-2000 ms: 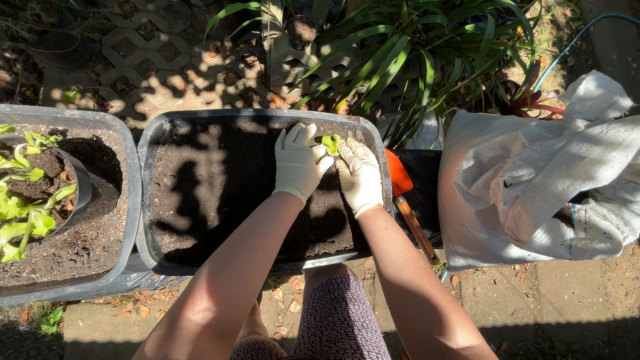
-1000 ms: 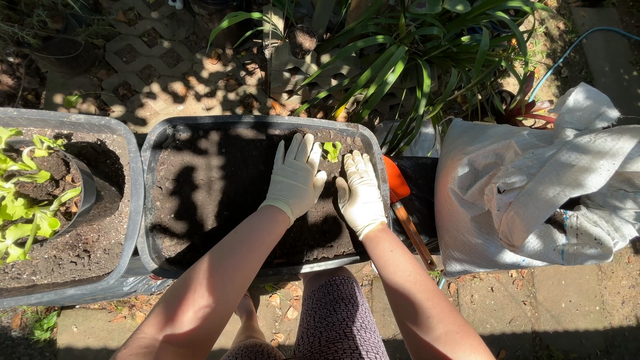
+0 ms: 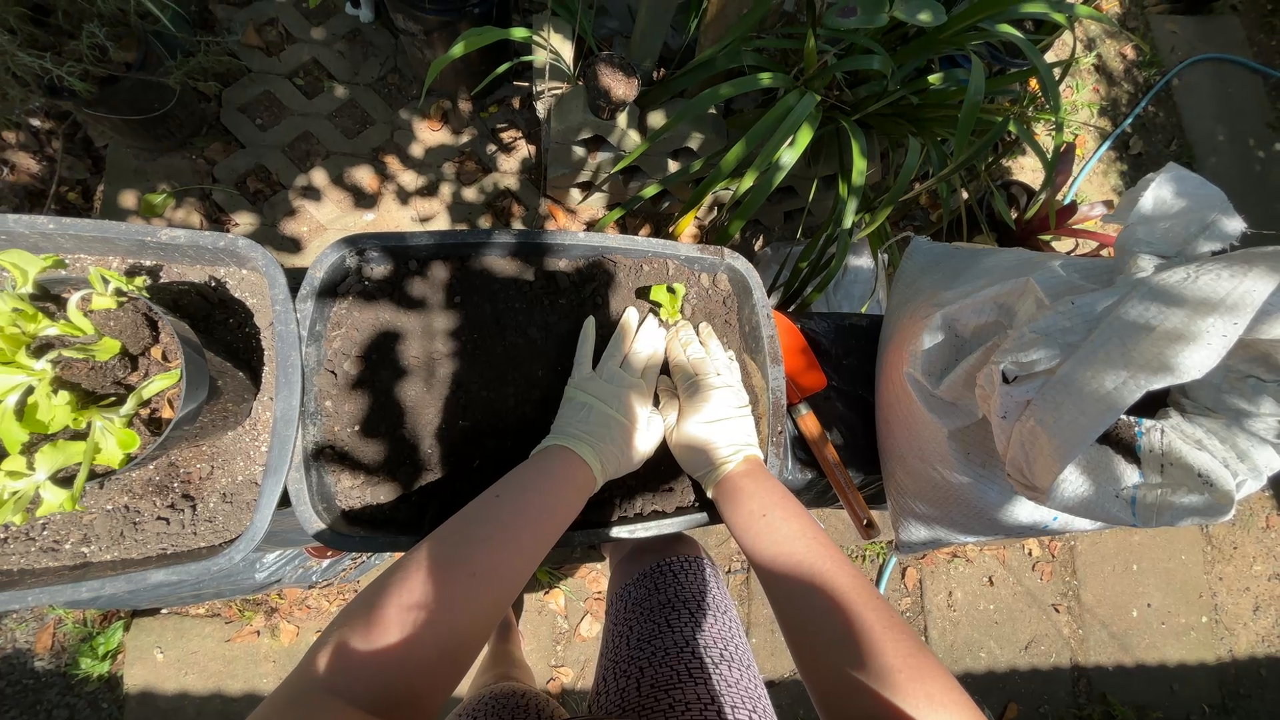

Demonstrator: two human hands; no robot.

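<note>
A small green seedling (image 3: 667, 300) stands in the dark soil (image 3: 500, 350) of a black plastic planter (image 3: 440, 240), near its upper right corner. My left hand (image 3: 612, 400), in a cream glove, lies flat on the soil just below the seedling, fingers apart and holding nothing. Beside it my right hand (image 3: 708, 400), gloved the same way, rests palm down with its fingertips just under the seedling. The two hands touch or nearly touch at the index fingers and thumbs.
At the left, a second planter (image 3: 275, 400) holds a black pot (image 3: 190, 380) of leafy seedlings (image 3: 60, 400). An orange trowel with a wooden handle (image 3: 832, 465) lies right of the middle planter. Beyond it stands a white woven sack (image 3: 960, 400). Strap-leaved plants (image 3: 790, 150) grow behind.
Both hands have moved from either side of the seedling to just below it and come together. Two seconds ago the fingers were at the seedling itself.
</note>
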